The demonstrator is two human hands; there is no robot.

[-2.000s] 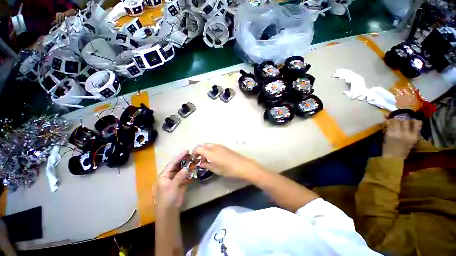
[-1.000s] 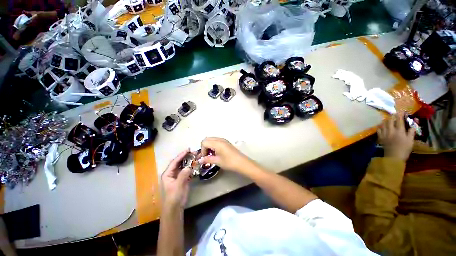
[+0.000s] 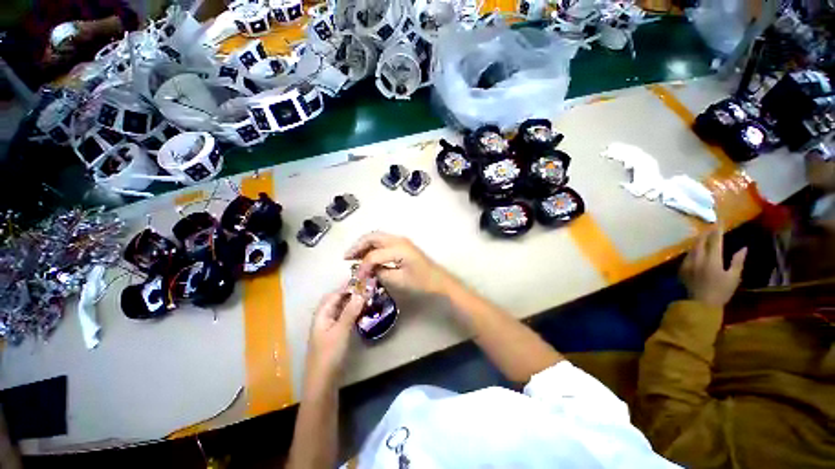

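My left hand (image 3: 335, 321) and my right hand (image 3: 395, 262) meet over the bench's front edge. Between their fingertips is a small silvery module (image 3: 360, 278) with an orange spot, partly covered by the fingers. A black housing (image 3: 377, 321) sits just below the fingertips, its open side up. Whether the module touches the housing cannot be told. Four-sided lens modules (image 3: 313, 231) with short black cylinders lie in a loose row beyond my hands. Black housings with thin wires (image 3: 198, 233) stand in a group at the left. Filled housings (image 3: 501, 173) are clustered at the right.
A pale bench (image 3: 439, 266) carries orange tape strips (image 3: 265, 339). White frames (image 3: 188, 156) pile up behind it, beside a clear plastic bag (image 3: 502, 78). Silvery tangled parts (image 3: 46, 266) lie left. A white cloth (image 3: 659, 183) and a neighbouring worker's hand (image 3: 712, 267) are right.
The black housing now shows more fully below my fingertips. My hands and the module have shifted slightly upward over it. The neighbour's hand has come away from a small part and is spread.
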